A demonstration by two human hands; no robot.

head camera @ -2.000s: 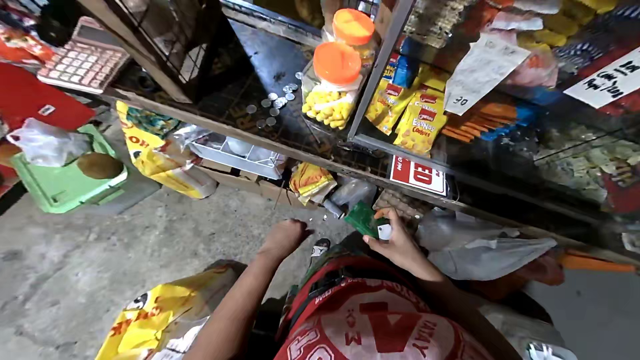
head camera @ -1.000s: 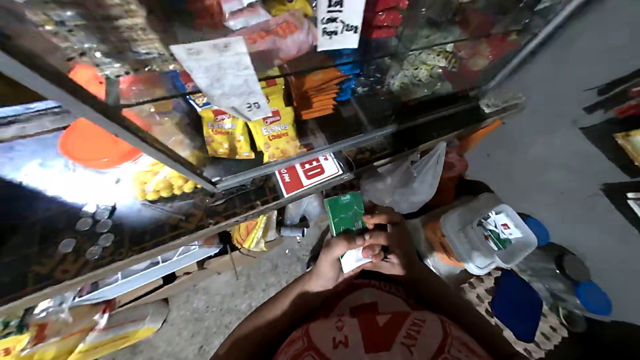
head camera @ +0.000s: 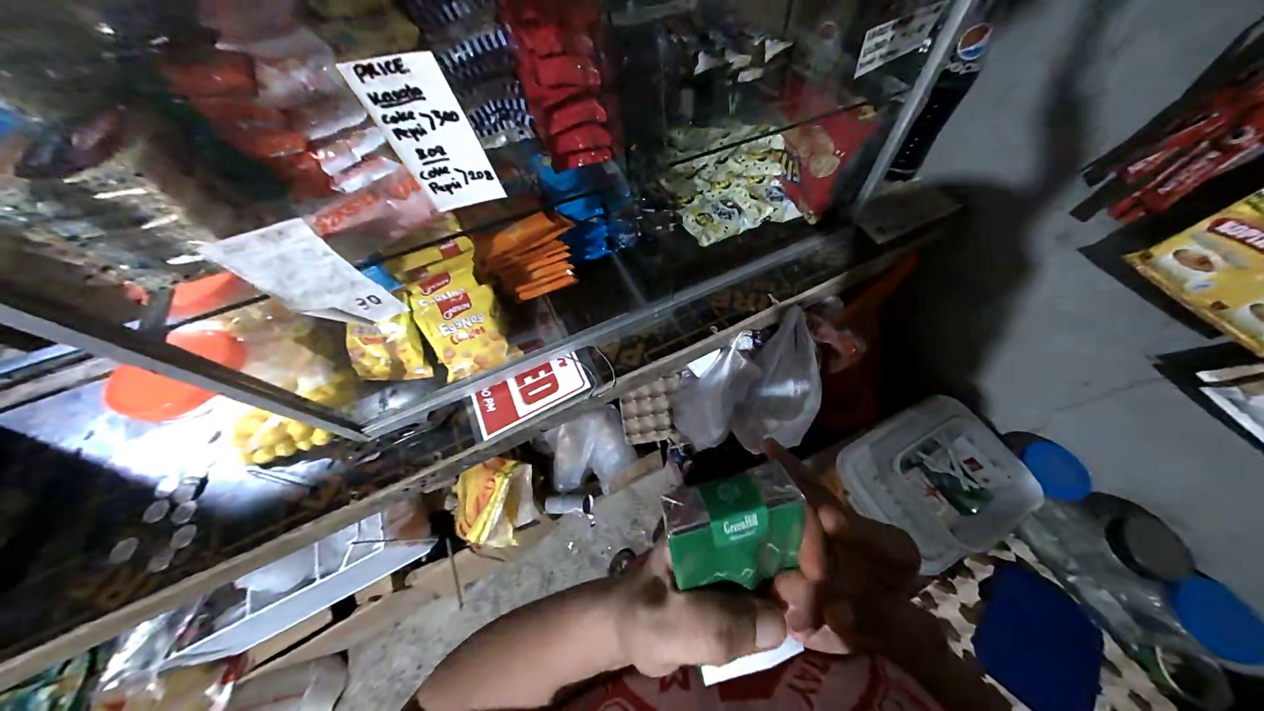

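Note:
A green cigarette pack [head camera: 739, 533], its upper end facing up, is held in front of my chest. My left hand [head camera: 696, 612] is closed around its lower left side, the thumb across the front. My right hand [head camera: 839, 553] touches the pack's right side, its index finger stretched upward and other fingers bent at the lower edge. Below the fingers a white part [head camera: 752, 662] shows; whether it belongs to the pack I cannot tell.
A glass display case [head camera: 632, 286] with snack packs stands ahead. Coins [head camera: 156, 511] lie on the counter at left. Plastic bags [head camera: 780, 385] and an egg tray [head camera: 650, 410] are under its edge. A clear plastic tub [head camera: 938, 484] and blue-lidded jars [head camera: 1057, 469] stand at right.
My left hand, apart from the green pack two seconds ago, now holds it together with my right hand. The view has swung right.

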